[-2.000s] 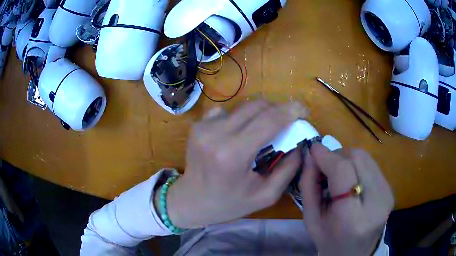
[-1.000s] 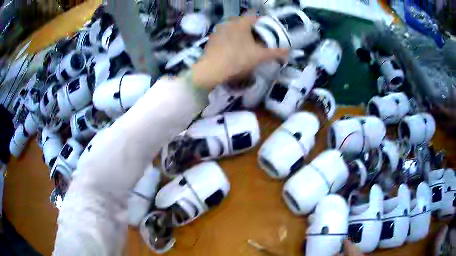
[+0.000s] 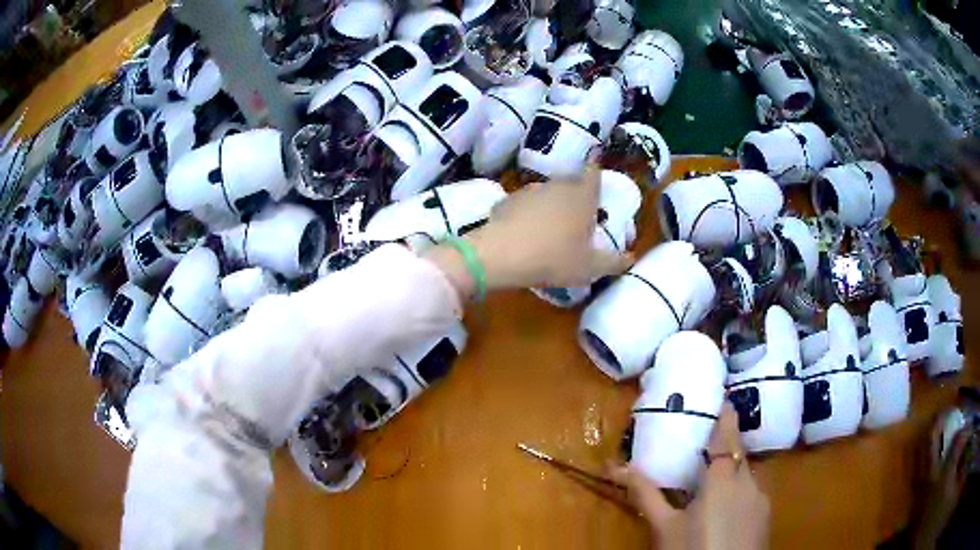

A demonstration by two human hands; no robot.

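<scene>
My left hand [image 3: 543, 231], with a green bracelet, is over a white camera body [image 3: 617, 201] in the middle of the bench. Its finger and thumb are spread across the body and hide much of it; whether they grip it I cannot tell. My right hand [image 3: 704, 510], partly cut off by the lower edge, holds the lower end of another white camera body [image 3: 681, 403], thumb on one side and fingers on the other. Dark tweezers [image 3: 570, 467] lie on the bench, their right end by my right thumb.
White camera bodies crowd the left and far side. A row of upright-looking bodies [image 3: 833, 376] stands at right. An open shell [image 3: 328, 446] lies below my left sleeve. A green mat [image 3: 682, 107] and grey trays [image 3: 860, 75] are beyond. Another person's hand [image 3: 951, 462] may show at the right edge.
My hands no longer work together on the small part near me. My left hand reached to the far pile, then came back nearer. My right hand came into view on a body. The view shifted.
</scene>
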